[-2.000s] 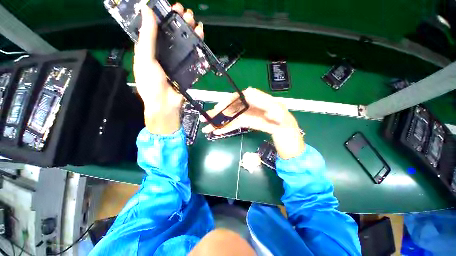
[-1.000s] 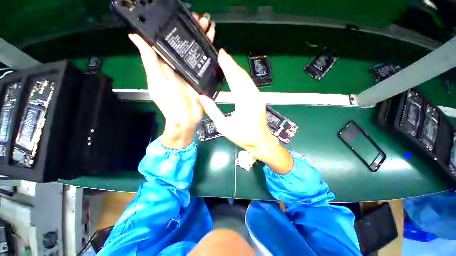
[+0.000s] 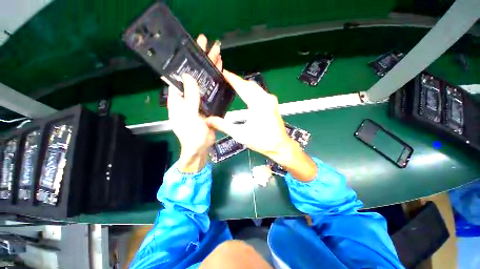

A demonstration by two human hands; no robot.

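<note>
A black phone unit (image 3: 163, 50) is held up and tilted above the belt, its housing side and pale-printed battery area facing me. My left hand (image 3: 190, 118) grips its left side and lower part, with fingertips showing past its right edge. My right hand (image 3: 258, 118) holds its lower right edge. Two open phone units lie on the bench below my hands, one at the left (image 3: 228, 148) and one partly behind my right wrist (image 3: 298, 135). A crumpled cream-white lump (image 3: 261, 175) lies on the bench, beside another unit partly hidden by my right sleeve.
A black foam tray (image 3: 77, 157) with units stands at left, another (image 3: 402, 107) at right. A loose black frame (image 3: 383, 143) and a small blue item (image 3: 437, 145) lie at right. Spaced units (image 3: 316, 70) lie on the belt beyond the metal rail (image 3: 321, 103).
The frame and phone body, apart two seconds ago, are now together as one unit in both hands. My left thumb has moved onto its face. The view has tilted, and belt units have shifted left.
</note>
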